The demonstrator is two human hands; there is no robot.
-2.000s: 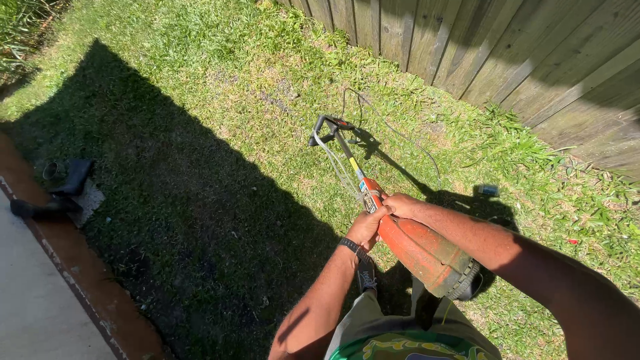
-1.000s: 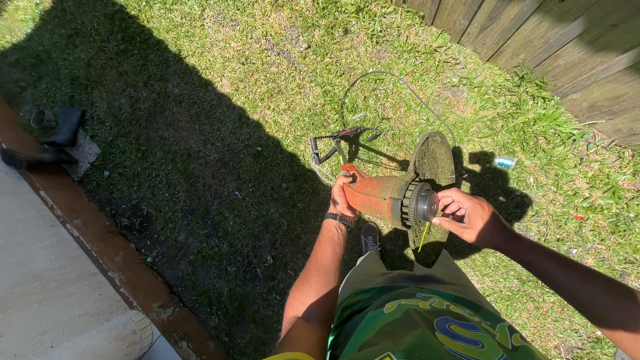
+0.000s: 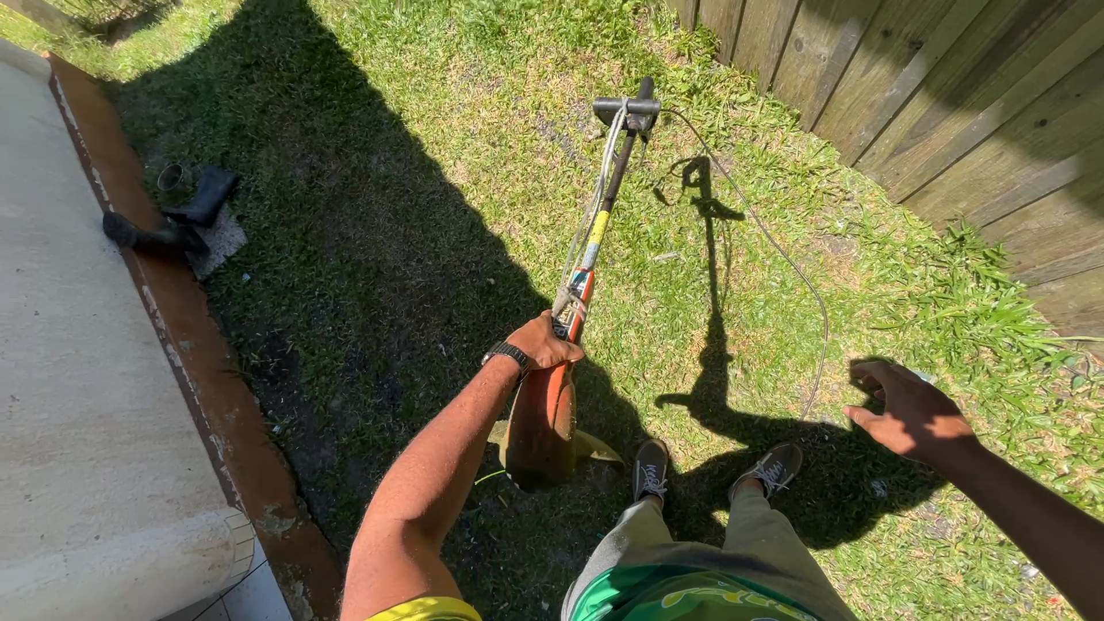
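Note:
My left hand [image 3: 545,342], with a dark watch at the wrist, grips the orange housing of an electric string trimmer [image 3: 542,410] just below its shaft. The trimmer's head end hangs low near my feet, with a green line poking out to the left; its black handle [image 3: 628,108] points up and away. A pale cord is wound along the shaft and knotted near my grip. My right hand [image 3: 918,414] is off to the right, its fingers apart, holding nothing and not touching the trimmer.
A thin dark cable [image 3: 798,272] curves from the handle over the grass. At the right stands a wooden fence [image 3: 940,103]. To the left run a pale wall [image 3: 95,328] and a reddish-brown ledge [image 3: 203,379], with black rubber boots [image 3: 207,197] beside it. My shoes [image 3: 651,470] stand on the grass.
My right hand has let go of the trimmer's head and moved away to the right. The trimmer, flat across me a second ago, now has its head lowered and its handle raised.

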